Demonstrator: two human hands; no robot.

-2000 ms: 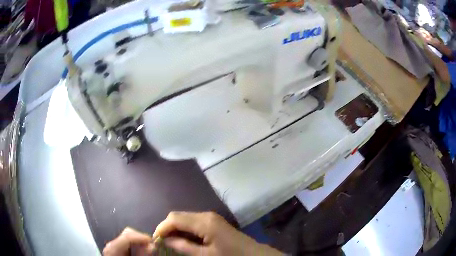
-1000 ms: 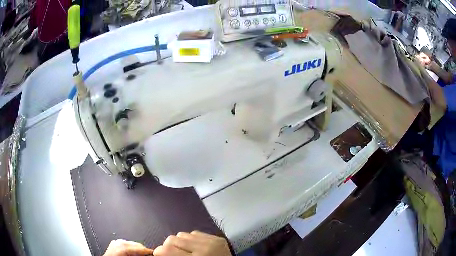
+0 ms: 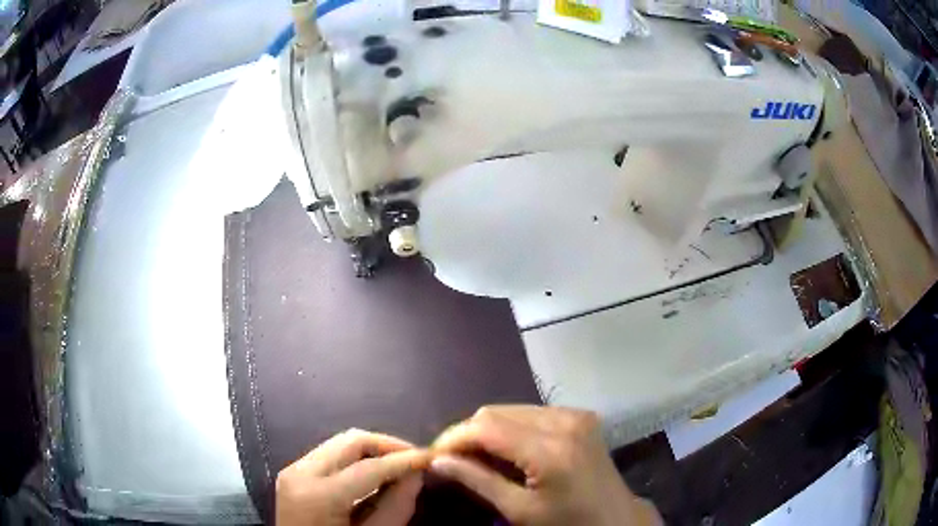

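Observation:
The dark brown-purple garment panel (image 3: 360,349) lies flat on the machine bed, with stitching along its left edge. Its upper part reaches under the needle area (image 3: 364,257) of the off-white sewing machine (image 3: 514,87). My left hand (image 3: 350,478) and my right hand (image 3: 535,462) are at the bottom, over the panel's near part. Their fingertips are pinched together and meet. Whatever is between them is too small and blurred to tell. The cream knob (image 3: 405,241) is beside the needle area. No pale pocket piece can be made out.
The white table (image 3: 134,339) extends left, with bright glare. A white box with a yellow label (image 3: 586,16) and a small metal item (image 3: 732,60) sit on the machine. Tan cloth (image 3: 885,205) lies at the right. White paper (image 3: 730,416) is below the bed's near edge.
The view has shifted down and left, so the machine and panel appear higher and further right. My hands show more fully, with fingertips still together. The panel's place under the needle looks unchanged.

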